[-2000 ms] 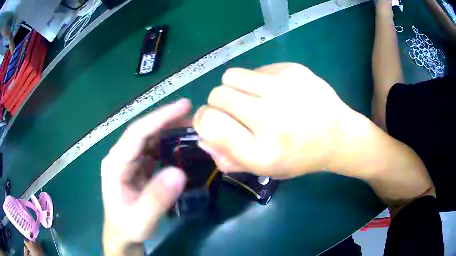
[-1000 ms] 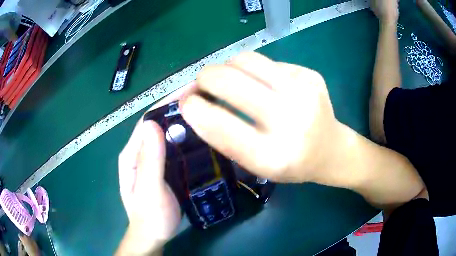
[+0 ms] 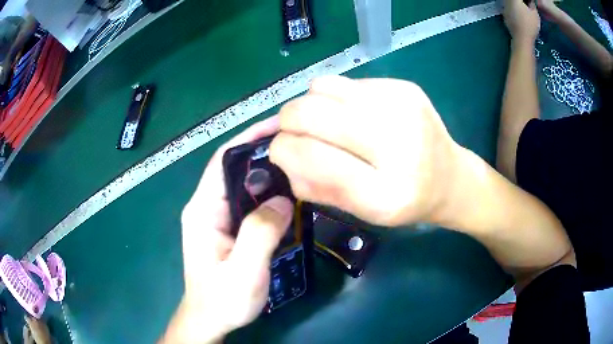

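A black phone housing [image 3: 288,277], open side up, is held above the green bench. It shows a round silver disc, thin red wires, an orange strip and a gridded patch at its lower end. My left hand [image 3: 232,259] grips it from the left, with the thumb pressed on the inside below the disc. My right hand [image 3: 376,151] is at the housing's upper right end, fingers pinched together; what they pinch is hidden. A second black housing [image 3: 343,243] with a silver disc and orange strip lies on the bench, partly behind my right hand and the held housing.
Two handsets [image 3: 135,117] [image 3: 297,20] lie on the green strip beyond the pale metal strip [image 3: 161,156]. A post [image 3: 373,27] stands on it. A pink slotted object [image 3: 25,282] is at left, red slabs [image 3: 33,94] upper left. Another person's arms and white rings [image 3: 568,82] are at right.
The far handsets have shifted left and nearer. My left thumb has moved from the housing's left edge onto its inside. My right hand stays at the upper end.
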